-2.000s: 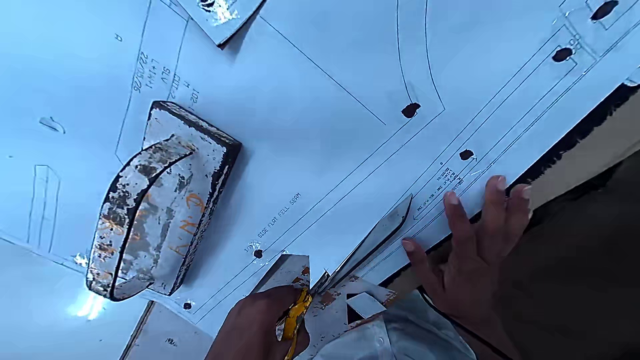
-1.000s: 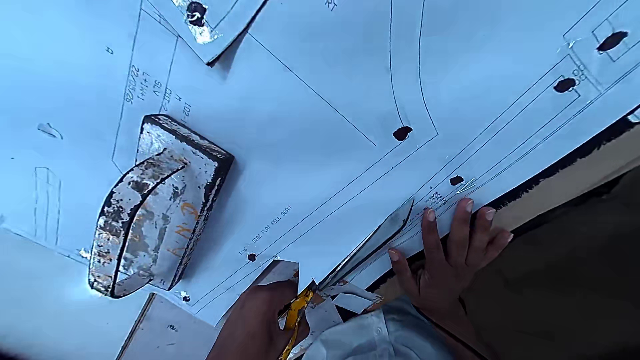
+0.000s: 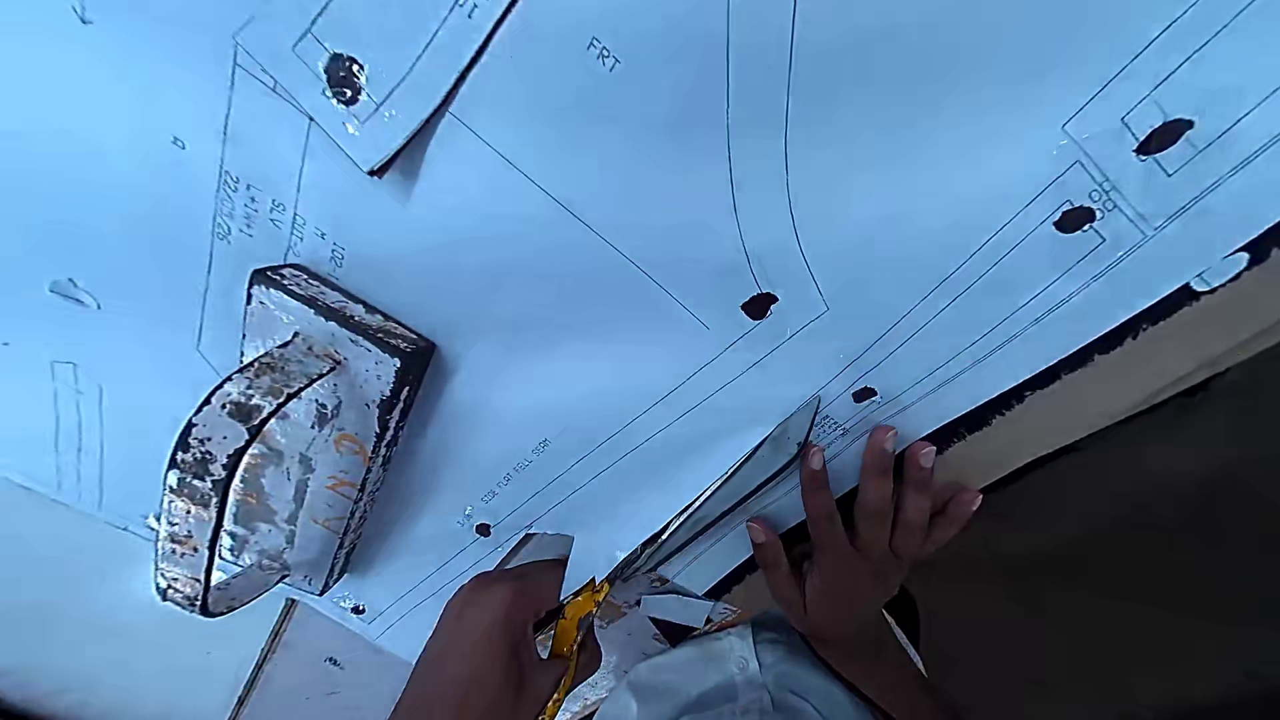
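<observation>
My left hand [image 3: 500,630], at the bottom centre, grips the yellow-wrapped handle of a long-bladed tool, apparently shears [image 3: 740,490]. Its blades point up and right along the lower edge of a printed pattern sheet [image 3: 600,240], the tip near a dark hole. Curled paper scraps and a pale cloth with a button lie around the handle and partly hide it. My right hand [image 3: 850,550] rests with fingers spread across the sheet's edge, fingertips just right of and below the blade, holding nothing. Left of both hands, a worn metal weight with a curved strap handle [image 3: 330,440] sits on the sheet.
Another printed piece [image 3: 420,80] with a dark edge overlaps the sheet at upper left. A further panel [image 3: 320,670] lies at bottom left. Along the lower right runs the sheet's dark edge, with a tan strip [image 3: 1130,370] beyond it and a dark area below.
The blades have advanced up and right along the printed lines, their tip now nearer the small dark hole. My left hand keeps its grip. The view has shifted a little over the sheet.
</observation>
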